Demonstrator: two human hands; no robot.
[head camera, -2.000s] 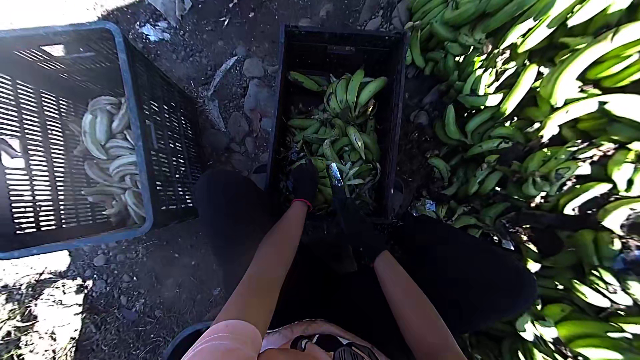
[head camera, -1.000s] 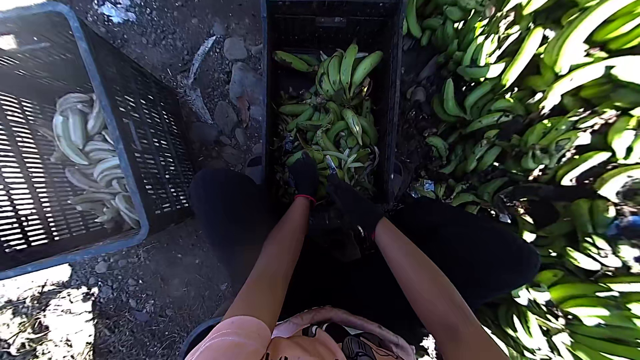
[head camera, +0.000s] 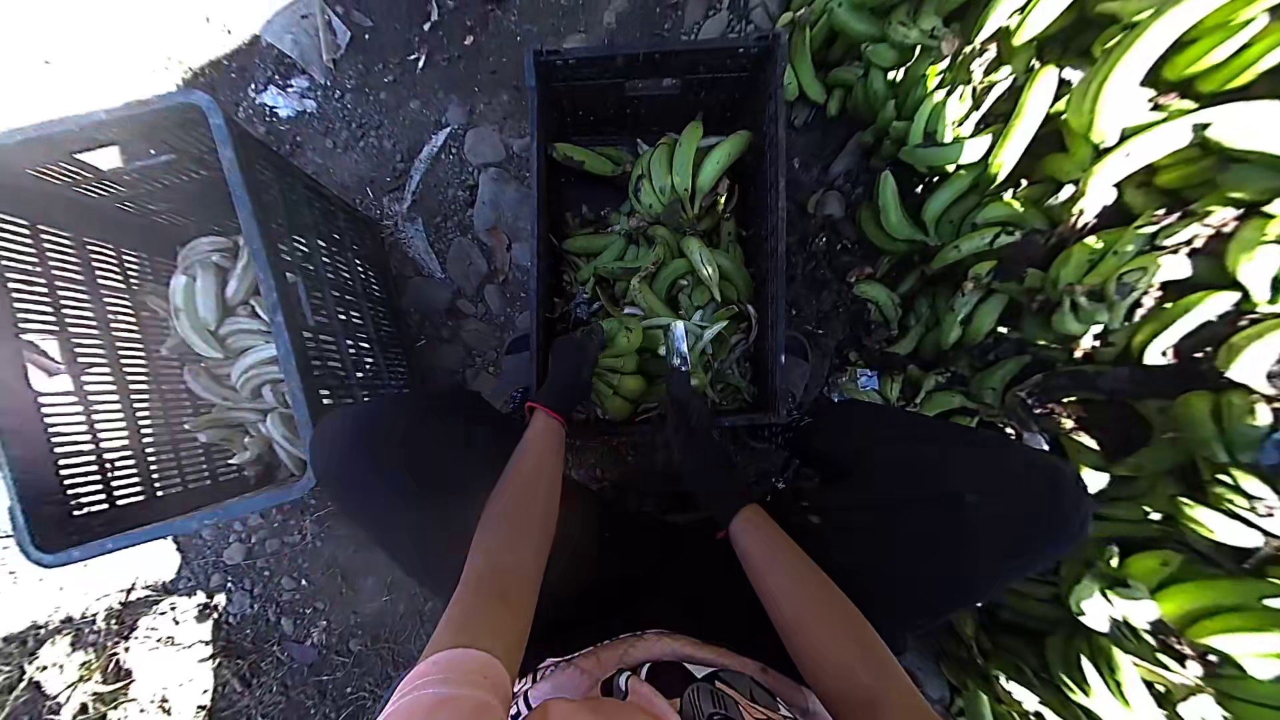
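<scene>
A black plastic crate (head camera: 785, 230) stands between my knees with green bananas (head camera: 690, 170), loose fruit and peel strips inside. My left hand (head camera: 572, 368), in a dark glove, is at the crate's near left corner, on a small bunch of green bananas (head camera: 620, 375). In my right hand (head camera: 690, 415), also dark-gloved, is a knife with a short shiny blade (head camera: 679, 345), pointing away from me just right of that bunch. The fingers of both hands are hard to make out against the dark glove fabric.
At the left a larger slatted plastic crate (head camera: 245, 190) holds pale peeled bananas (head camera: 235, 330). A big heap of green bananas (head camera: 980, 220) covers the right side. Stones (head camera: 500, 205) lie on the dirt between the crates.
The small bunch by my left hand now shows plainly near the crate's near edge. The knife blade, hardly visible a second ago, now shows clearly in front of my right hand.
</scene>
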